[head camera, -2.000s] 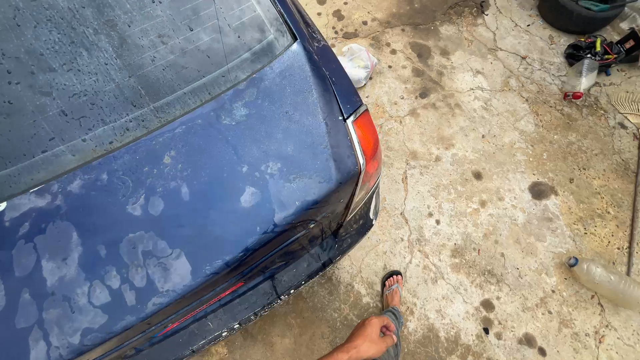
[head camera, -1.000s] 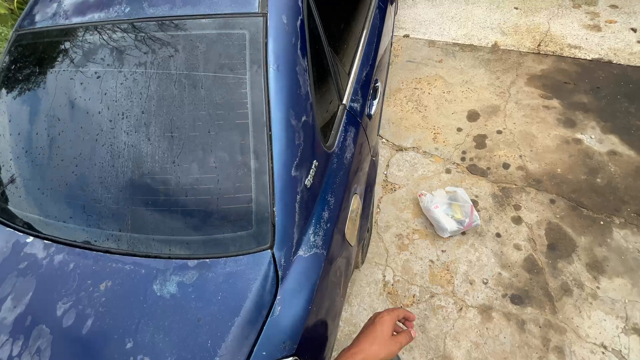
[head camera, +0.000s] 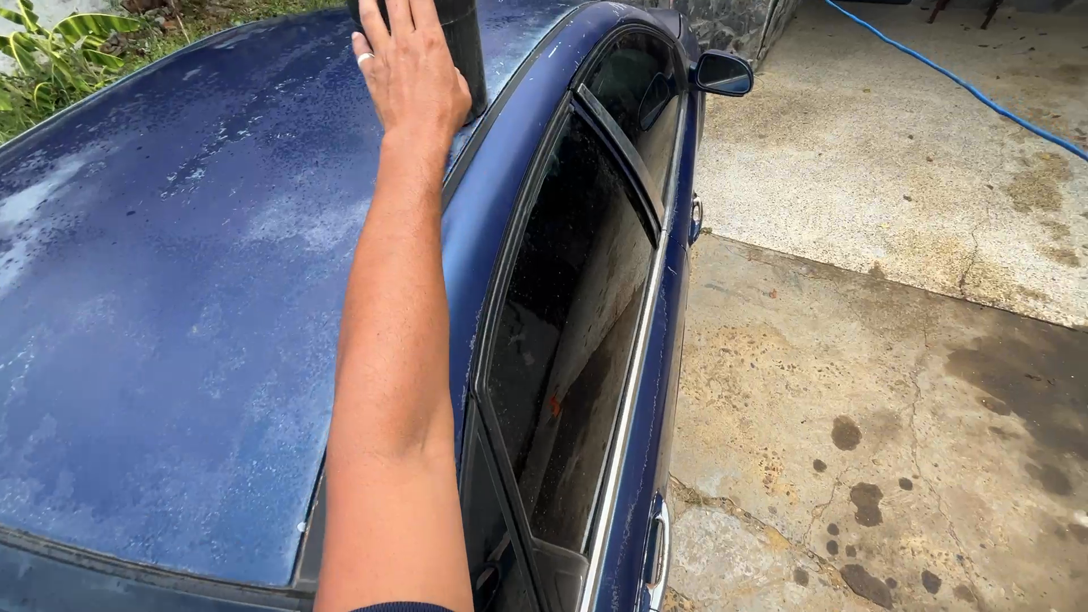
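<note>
My left hand (head camera: 416, 81), with a ring on one finger, reaches forward over the car roof and grips a black cylindrical container (head camera: 469, 64). Its back faces me, and its fingertips and the container's top are cut off by the upper frame edge. The container stands on the blue car roof (head camera: 212, 280), close to the black trim strip along the roof's right side. Whitish, worn patches and small spots mark the roof paint. My right hand is out of view.
Below the roof edge are the side windows (head camera: 569, 340), a door handle (head camera: 659, 552) and the side mirror (head camera: 722, 73). Stained concrete (head camera: 807, 365) lies to the right, crossed farther off by a blue hose (head camera: 952, 76). Green plants (head camera: 64, 51) grow beyond the roof at upper left.
The view has moved forward from the car's rear to its roof. The left hand now reaches to the black container, which neither earlier frame shows. The plastic bag on the ground has left the view.
</note>
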